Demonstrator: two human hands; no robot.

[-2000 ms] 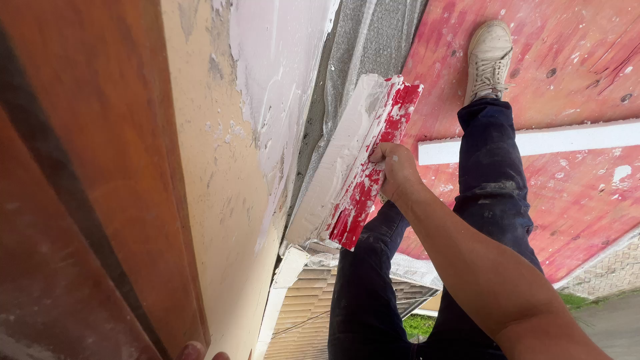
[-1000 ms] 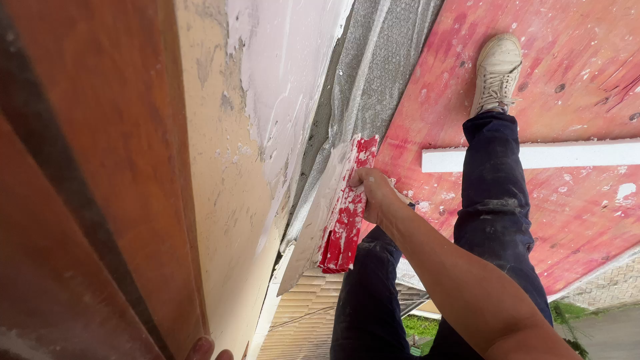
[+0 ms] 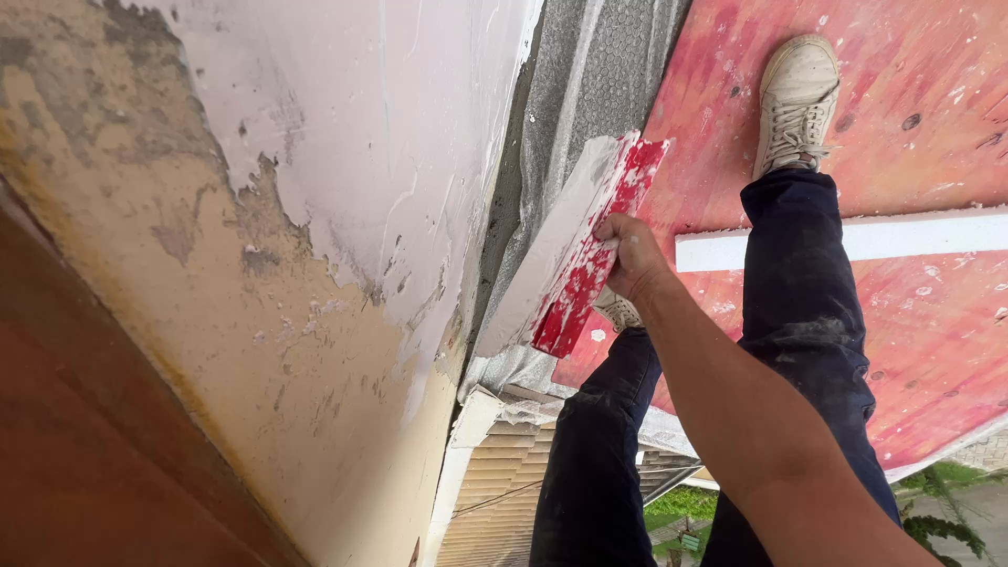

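Observation:
My right hand (image 3: pixel 632 253) grips the red handle of a wide plastering blade (image 3: pixel 543 264). Pale compound is smeared over both its blade and its handle. The tool is held slantwise just to the right of the wall (image 3: pixel 339 339), low down near the wall's foot; whether its edge touches the wall I cannot tell. A pale lilac-white coat (image 3: pixel 354 118) covers the upper right of the wall with a ragged edge, and beige, stained surface shows below and to the left. My left hand is out of view.
My shoes (image 3: pixel 797 106) stand on red-stained boards (image 3: pixel 906 331) spattered with white. A white foam strip (image 3: pixel 921 240) lies across them. Silvery bubble foil (image 3: pixel 606 102) runs between boards and wall. Below are a tiled roof (image 3: pixel 492 488) and greenery (image 3: pixel 681 504); brown wood (image 3: pixel 94 409) borders the lower left.
The tool has come away to the right, and its blade face shows more broadly than a second ago. Fingers seen at the bottom edge earlier are out of view. The view has shifted.

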